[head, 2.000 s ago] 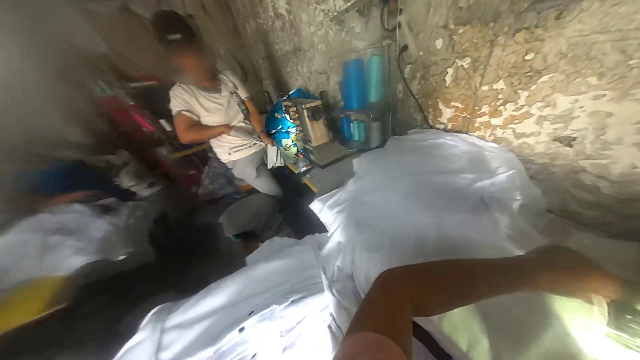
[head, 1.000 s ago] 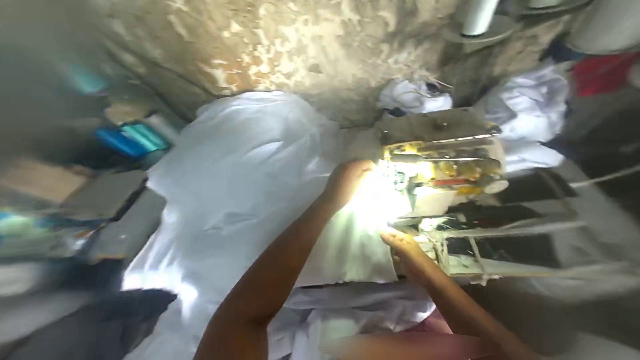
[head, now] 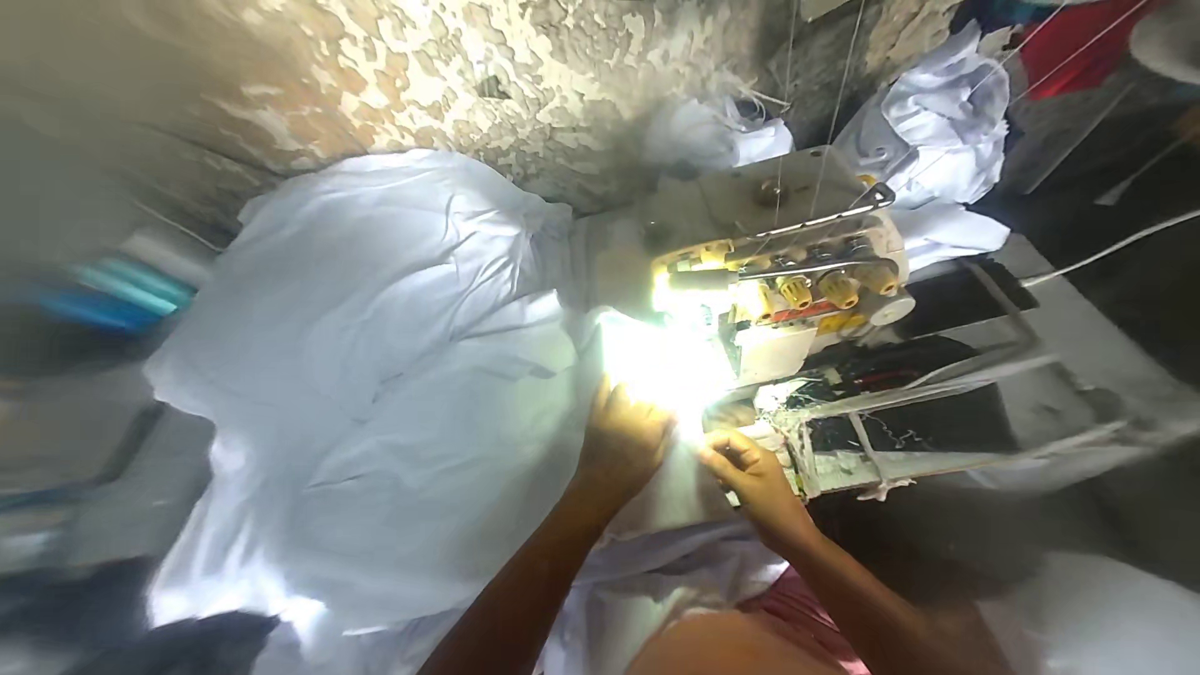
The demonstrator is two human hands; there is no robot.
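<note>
A serger sewing machine [head: 787, 253] with yellow tension knobs stands right of centre, and a strong glare hides its needle and presser foot. My left hand [head: 626, 436] lies on white fabric [head: 422, 375] just in front of the glare, fingers toward the machine. To its right, my right hand [head: 750, 473] pinches the fabric's edge between thumb and fingertips. The white fabric spreads in a big heap to the left and hangs down toward my lap.
A peeling wall [head: 525, 84] rises behind. White cloth bundles [head: 937, 131] lie behind the machine. A string-wrapped frame [head: 937, 459] juts out at the right. Threads run down from above. Blurred blue and teal thread cones [head: 131, 291] are at far left.
The view has swung right from a person by the wall to the machine. My left arm, earlier stretched across the fabric, is now bent, with its hand lower and nearer my right hand than one second ago.
</note>
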